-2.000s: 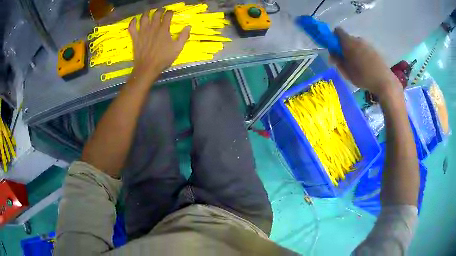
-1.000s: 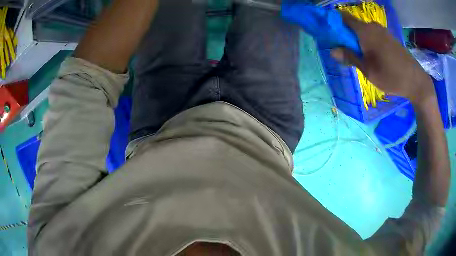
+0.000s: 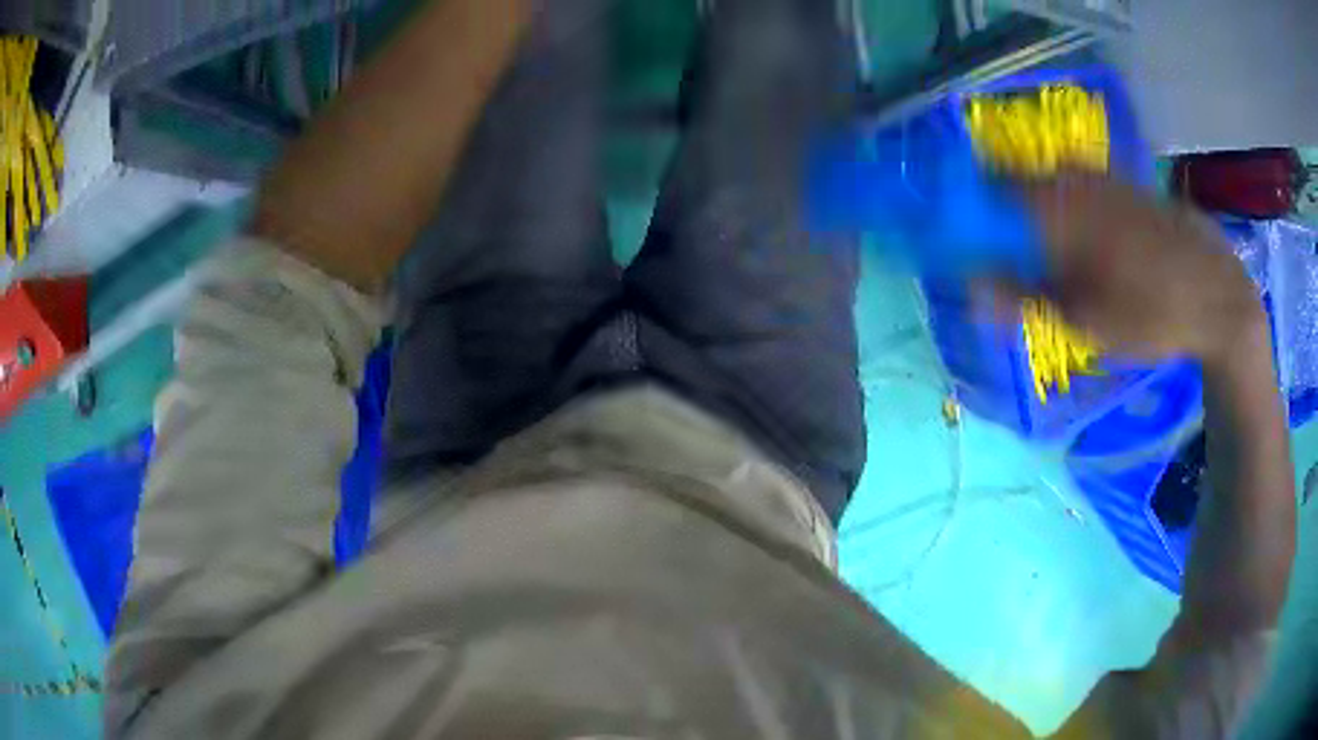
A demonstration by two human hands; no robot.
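Observation:
My right hand (image 3: 1120, 268) is bare and blurred at the right. It is closed around a bright blue handheld tool (image 3: 925, 203), which points left over my thigh. My left forearm reaches up past the top edge, so my left hand is out of the picture. Yellow strips (image 3: 1044, 127) lie in a blue plastic bin (image 3: 961, 311) behind the tool and my right hand, which hide part of them.
My legs and shirt fill the middle. A red control box (image 3: 41, 336) is at the left, with a side bunch of yellow strips (image 3: 23, 152) above it. A dark red object (image 3: 1240, 182) is at the right. A blue bin (image 3: 98, 523) sits lower left. A thin tube (image 3: 954, 463) lies on the floor.
The view has tilted down from the tabletop to my lap, then slightly back up. The strip pile and button boxes on the table have left the picture. My right hand still holds the blue tool.

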